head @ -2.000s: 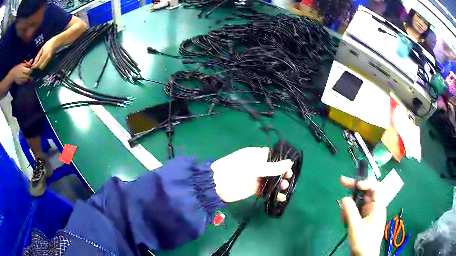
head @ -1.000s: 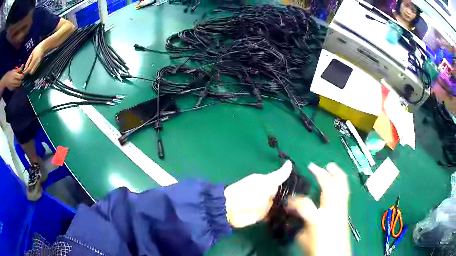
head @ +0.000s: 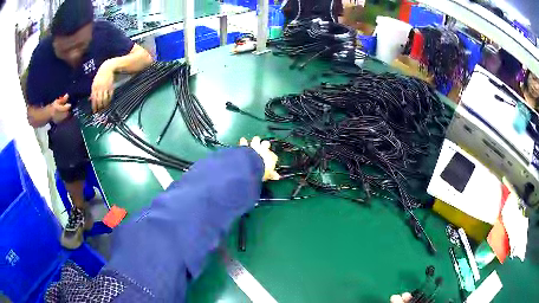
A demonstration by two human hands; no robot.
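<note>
My left hand reaches forward to the left edge of the tangled black cable pile. Its fingers are among the loose black leads there, and whether they grip one cannot be told. The sleeve hides part of the ruler and the dark slab's place. My right hand shows only as fingertips at the bottom edge, beside black connector ends. Whether it grips them cannot be told.
Cut cables fan out at the left, beside a seated person. Blue crates stand at lower left. White paper lies on a yellow box at right, with a pale machine behind. A red card is near the left edge.
My left hand has left the cable coil and reached forward to the pile. My right hand has moved down, mostly out of view. The view has shifted, showing more of the bench's far side.
</note>
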